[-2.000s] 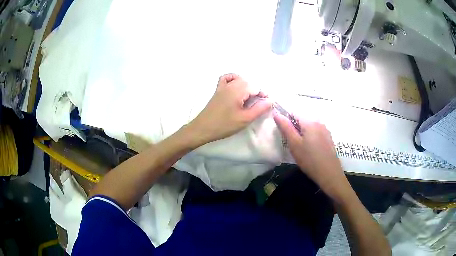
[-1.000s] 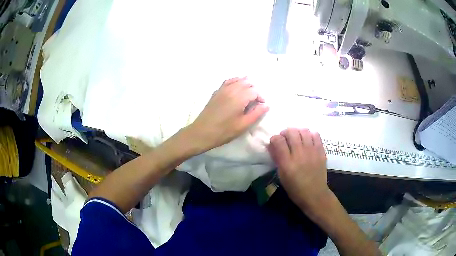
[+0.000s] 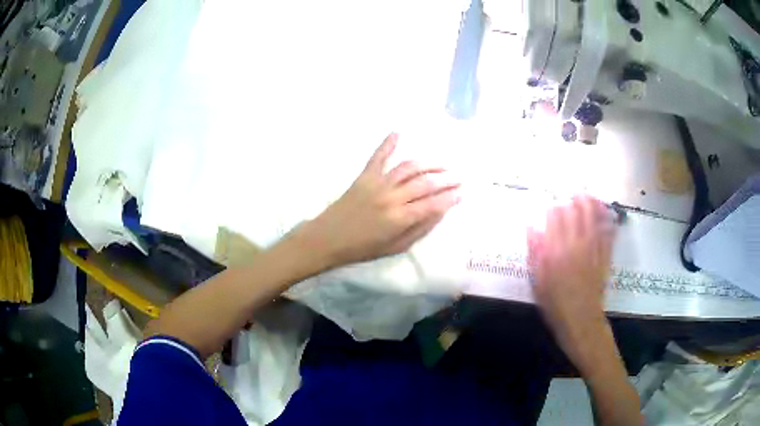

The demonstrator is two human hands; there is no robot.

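White fabric is spread over the table left of the needle and hangs over the front edge, washed out by glare. My left hand lies flat on it with fingers apart. My right hand is blurred, over the table right of the fabric, near the tape scale. A slim dark metal tool, perhaps thread snips, shows partly beside its fingertips; the hand hides the rest, so I cannot tell if it holds it. The sewing machine head is at upper right, its needle area in bright glare.
A grey-white lamp stick is left of the needle. A tan card, a dark band and printed sheets lie at right. A tape scale runs along the front edge. Yellow bars and white heaps are below.
The snips left my right hand and lay on the table one second ago. My right hand has since moved right, off the fabric, over them. My left fingers have spread; the view has shifted slightly.
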